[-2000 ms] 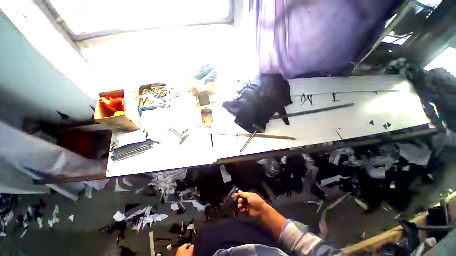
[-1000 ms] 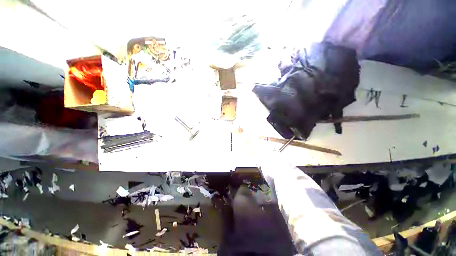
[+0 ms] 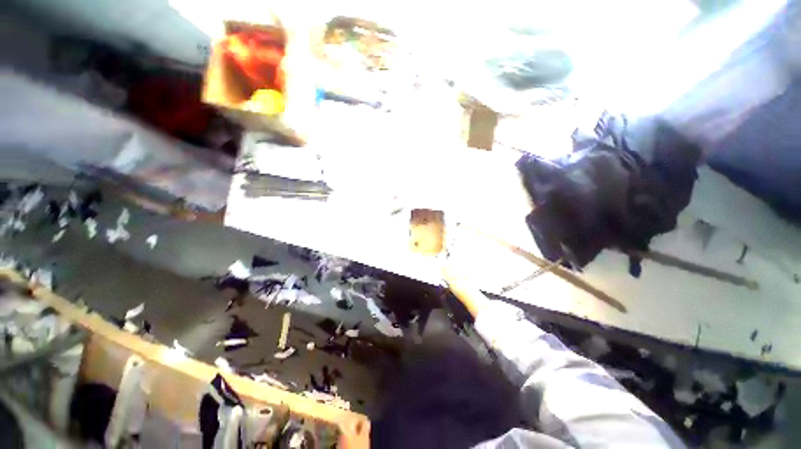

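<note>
A small brown open box (image 3: 428, 231) lies on the white table (image 3: 351, 230) near its front edge. My right hand (image 3: 463, 294) reaches over the edge just below this box; it is blurred and washed out, so its grip and any contact with the box cannot be told. My left hand is not in view. A second brown box side (image 3: 480, 128) shows farther back. A black cloth bundle (image 3: 610, 193) lies to the right, with thin sticks (image 3: 571, 279) beside and partly under it.
A carton with red and yellow contents (image 3: 250, 74) stands back left, near a heap of small items (image 3: 358, 42). Dark bars (image 3: 285, 187) lie at the table's left end. Scraps (image 3: 272, 288) litter the floor. A wooden-edged bin (image 3: 220, 377) of cloth pieces stands lower left.
My right hand went from near my body, holding something small and dark, to the table. The view turned. The small brown box now sits nearer the front edge. The T-shaped metal item no longer shows.
</note>
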